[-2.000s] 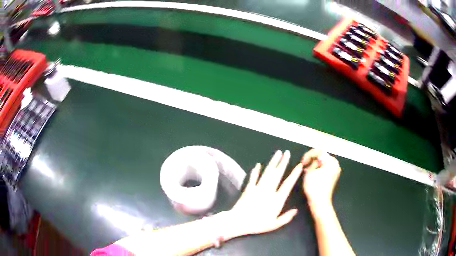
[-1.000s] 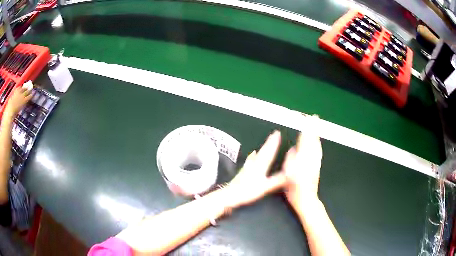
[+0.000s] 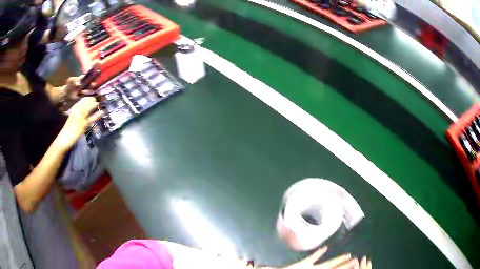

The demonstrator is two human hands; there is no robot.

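A white label roll (image 3: 311, 214) stands on the dark green bench at the lower right, its loose end reaching to the right. My left hand (image 3: 334, 261) is at the bottom edge just below the roll, mostly cut off; its visible fingers are apart with nothing seen in them. The pink sleeve (image 3: 138, 256) of my left arm is at the bottom. Small upright fingertips (image 3: 365, 263) show to its right, perhaps of my right hand; the rest is out of the picture.
At left, a person's hand (image 3: 79, 120) works by a blister tray (image 3: 138, 93), the other holding a dark piece. Behind are a red tray (image 3: 171, 32) and white bottle (image 3: 190, 64). More red trays (image 3: 457, 137) sit right and top on the green conveyor (image 3: 316, 86).
The view has swung left, so the roll and my hands appear lower and further right. The neighbouring person now shows. My hands are mostly out of the picture.
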